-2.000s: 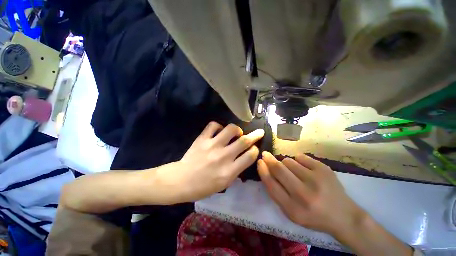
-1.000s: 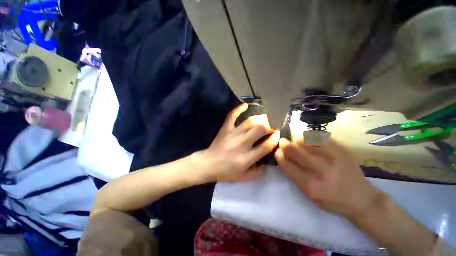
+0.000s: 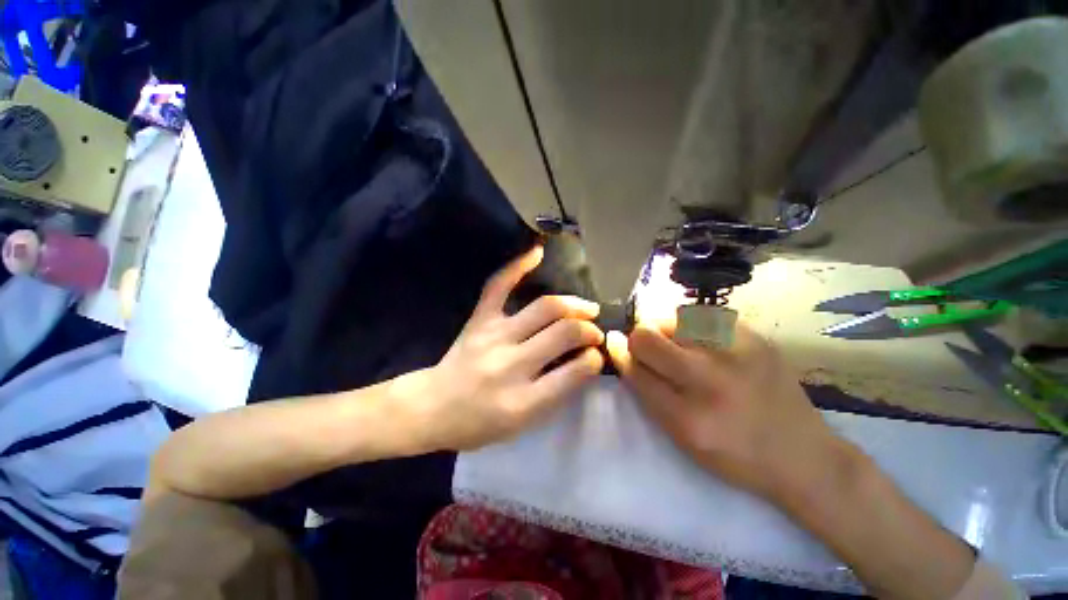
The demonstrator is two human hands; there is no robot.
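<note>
A black garment piece (image 3: 340, 234) lies heaped to the left of the cream-grey sewing machine head (image 3: 632, 106). My left hand (image 3: 509, 358) lies on its edge beside the needle area, thumb and fingers spread on the cloth. My right hand (image 3: 714, 404) is just right of it, fingertips at a small dark cloth edge close to my left fingertips. The presser foot and needle are mostly hidden by the machine head and too bright to make out. The worn machine bed (image 3: 808, 334) lies under and right of my right hand.
Green-handled snips (image 3: 902, 314) lie on the bed at right, with a yellow-green pair (image 3: 1031, 393) beside them. A pink thread cone (image 3: 73, 260), a cream-yellow machine box (image 3: 59, 147) and grey-white panels with black stripes (image 3: 82, 410) are at left. The white table (image 3: 550, 457) spans the front.
Since two seconds ago, my left thumb has spread up and away from the fingers, and my right hand has moved onto the bed's front edge, partly behind the presser knob. The camera view has shifted slightly.
</note>
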